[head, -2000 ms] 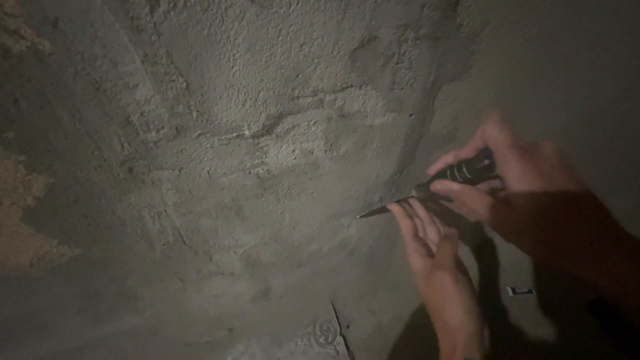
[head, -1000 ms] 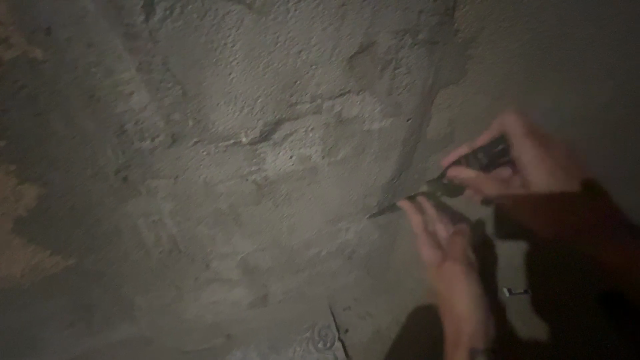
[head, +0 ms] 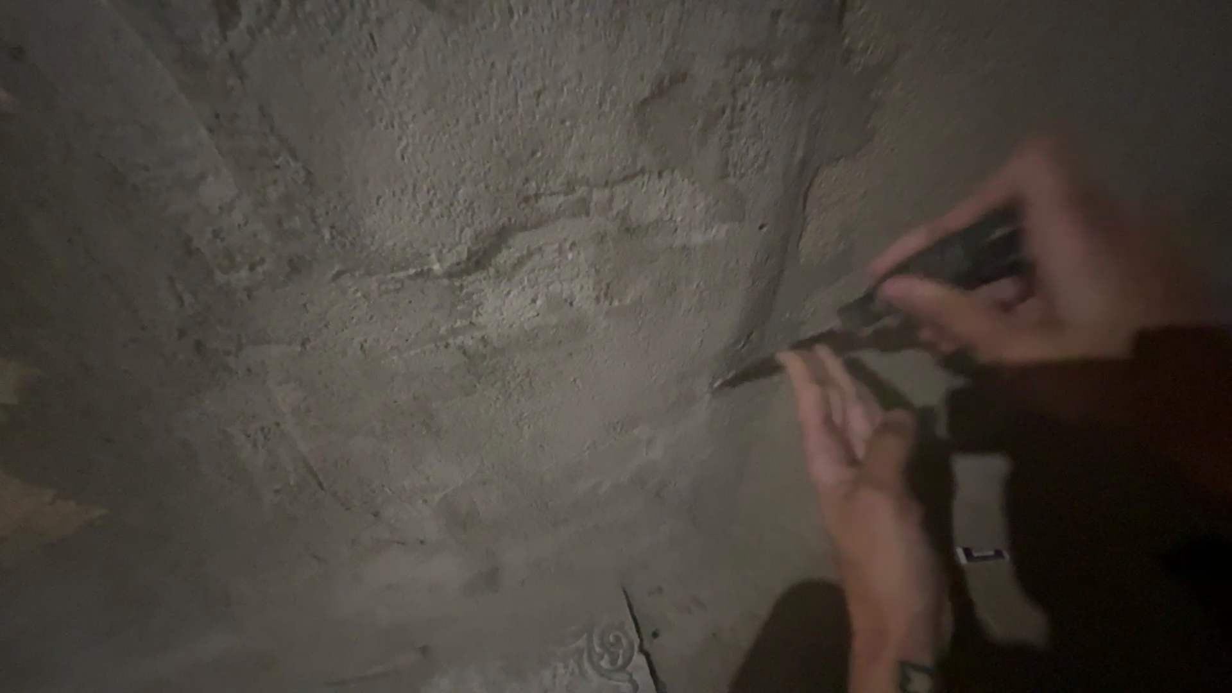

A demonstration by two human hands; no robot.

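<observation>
My right hand (head: 1039, 260) grips the dark handle of a thin pointed tool (head: 751, 373), perhaps a plastering tool; its exact kind is not clear. The tool slants down to the left, and its tip is at the rough grey wall surface (head: 539, 318). Just below the blade is my left hand (head: 852, 433), its extended fingertips at the underside of the blade near the tip. It does not grasp the tool. Both hands are slightly blurred.
A raised scroll pattern (head: 611, 647) on a light panel shows at the bottom edge, beside a dark crack. A small dark-and-white piece (head: 982, 555) lies right of my left forearm. Shadows of the arms fall at the lower right.
My right hand has kept its grip on the tool, and my left fingers have stayed by the blade. The view has shifted slightly.
</observation>
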